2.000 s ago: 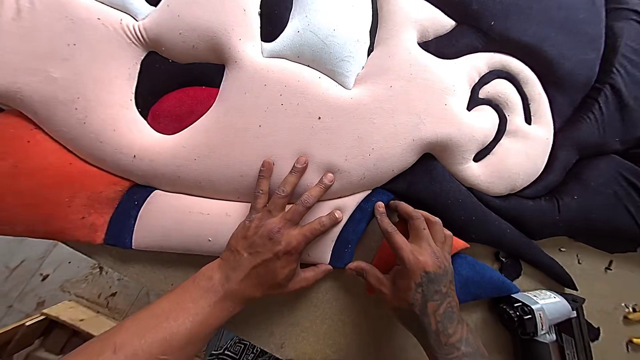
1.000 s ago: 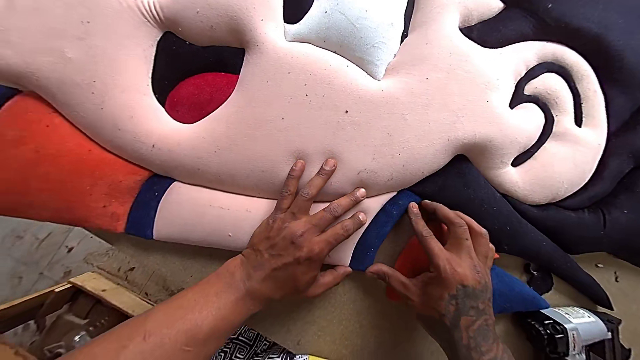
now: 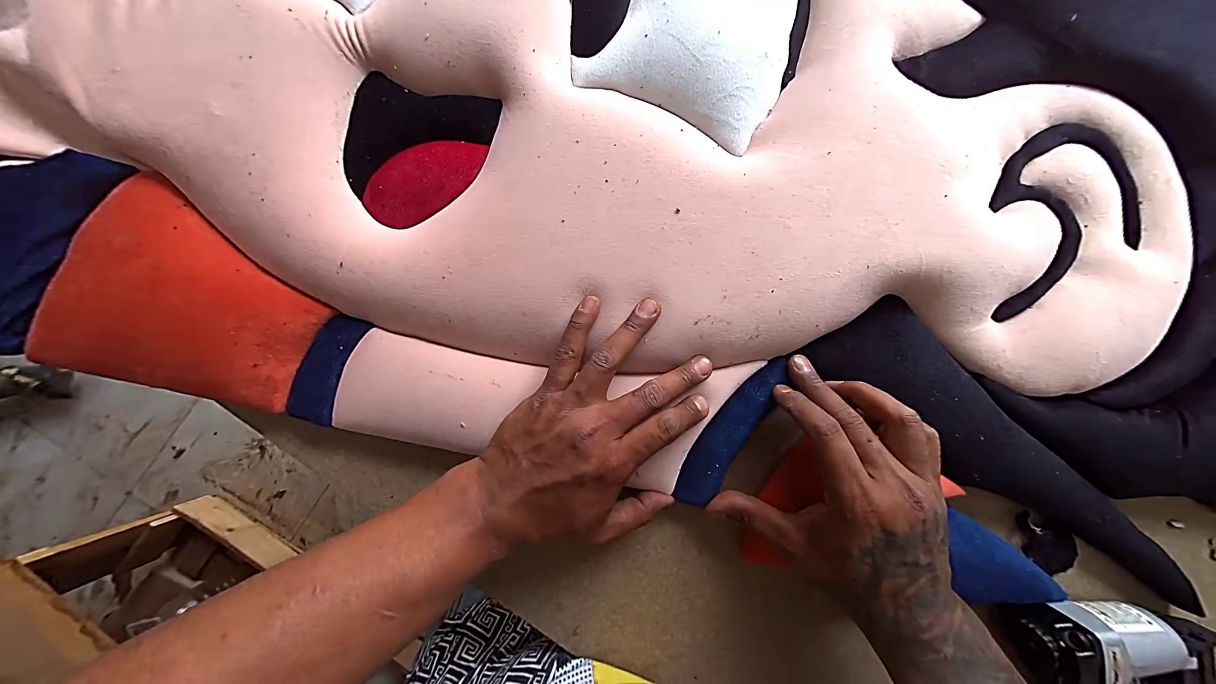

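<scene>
A large padded cartoon face of pale pink fabric [image 3: 589,228] lies across the work surface, with a padded ear at its right. Along its lower edge runs a pink padded strip [image 3: 418,385] that ends in a dark blue band [image 3: 736,427]. My left hand [image 3: 594,423] rests with fingers spread over the strip and the face's edge. Its thumb is at the strip's lower edge. My right hand [image 3: 860,475] touches the blue band, fingertips at its upper end and thumb at its lower end. Partly behind this hand is an orange padded piece [image 3: 784,484].
A power tool, perhaps a stapler [image 3: 1102,641], lies at the lower right beside a blue pointed piece [image 3: 997,560]. Black padded fabric [image 3: 978,418] extends on the right. A wooden crate [image 3: 228,527] stands at the lower left, and patterned cloth [image 3: 494,646] is at the bottom.
The view has shifted, so the face and ear sit farther right in it. Both hands stay at nearly the same places on the strip and the blue band.
</scene>
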